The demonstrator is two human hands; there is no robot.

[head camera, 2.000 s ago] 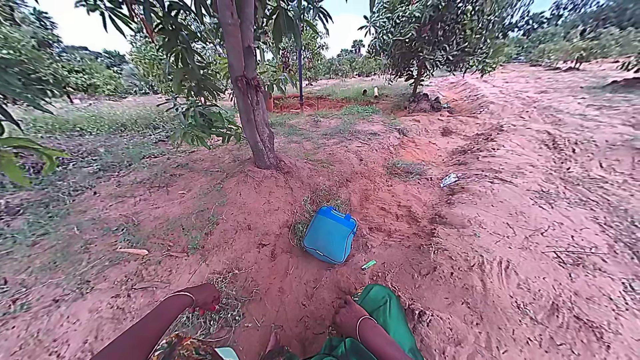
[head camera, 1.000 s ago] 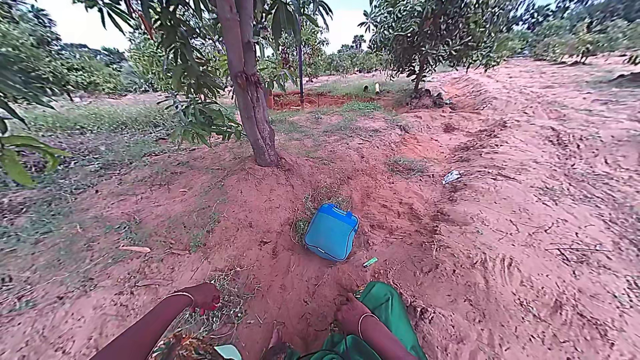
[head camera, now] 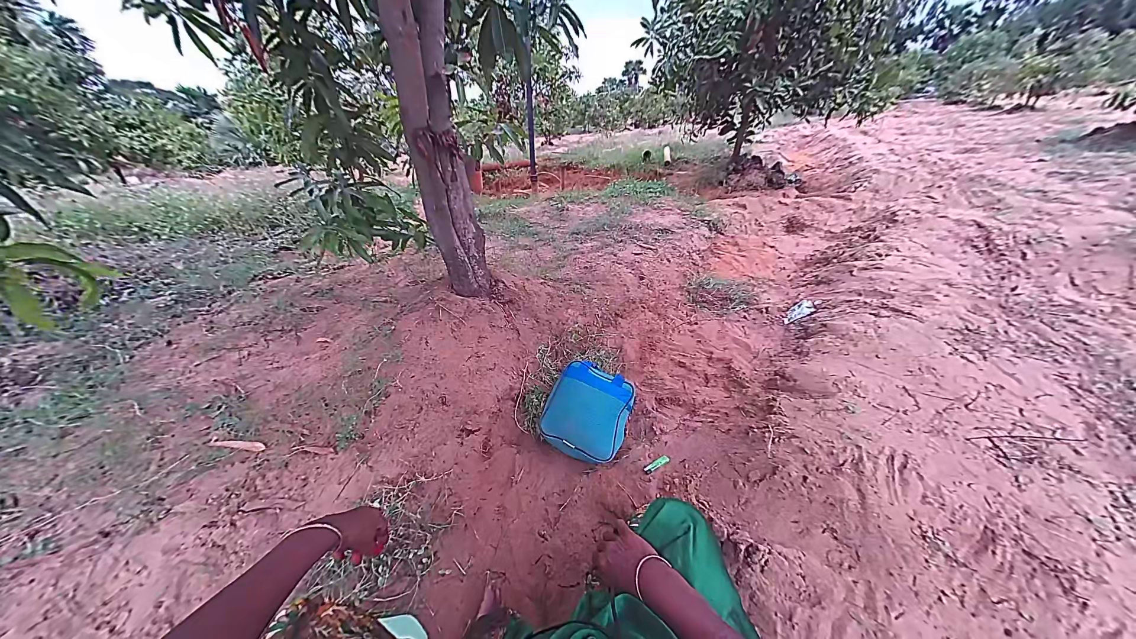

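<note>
My left hand, with a bangle at the wrist, is at the lower left above a patch of dry grass; its fingers are curled and what they may hold is hidden. My right hand, also with a bangle, is beside the green cloth over my knee, fingers bent downward, contents not discernible. Beyond both hands a blue zippered bag with a handle lies on the reddish soil. A small green object lies just right of the bag, nearer to my right hand.
A tree trunk rises behind the bag, with leafy branches hanging left. A second tree stands farther back beside a shallow channel. A whitish scrap lies on the soil at right. A dry leaf lies at left.
</note>
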